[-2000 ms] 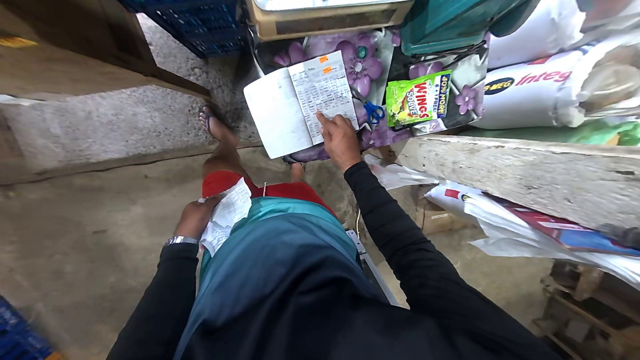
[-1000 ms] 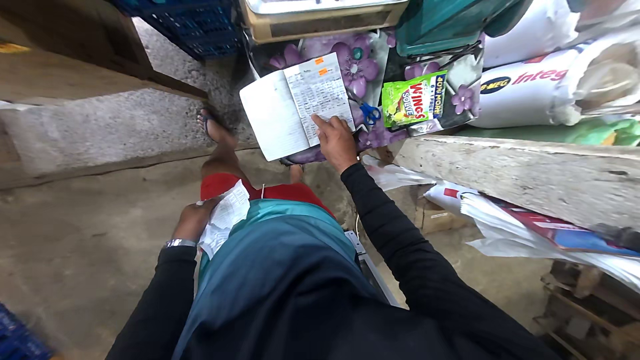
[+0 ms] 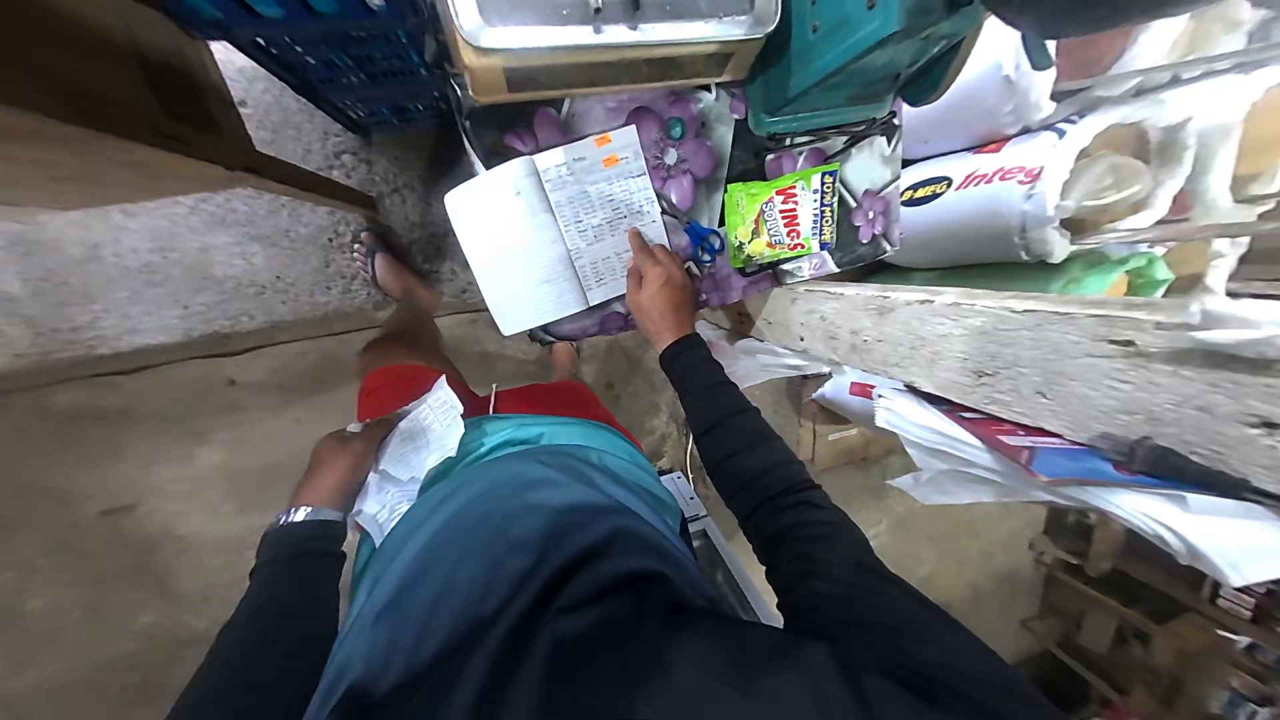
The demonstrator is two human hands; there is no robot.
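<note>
An open notebook (image 3: 520, 245) with handwriting on its right page and orange stickers near that page's top lies on a purple flowered cover. My right hand (image 3: 660, 295) rests at the right page's edge, index finger extended onto the writing, holding nothing. Beside its fingers are blue-handled scissors (image 3: 703, 243). Right of them lies a green Wings detergent packet (image 3: 782, 215). My left hand (image 3: 345, 462), with a metal-banded watch at the wrist, holds a crumpled sheet of written paper (image 3: 412, 458) by my left thigh.
A metal tray on a box (image 3: 610, 70) and a teal weighing scale (image 3: 820, 60) stand behind the notebook. A blue plastic crate (image 3: 340, 70) is at upper left. White sacks (image 3: 970, 205) and a concrete ledge (image 3: 1020, 350) are on the right.
My right index finger has moved slightly down the notebook's right page. My left hand keeps hold of the crumpled paper.
</note>
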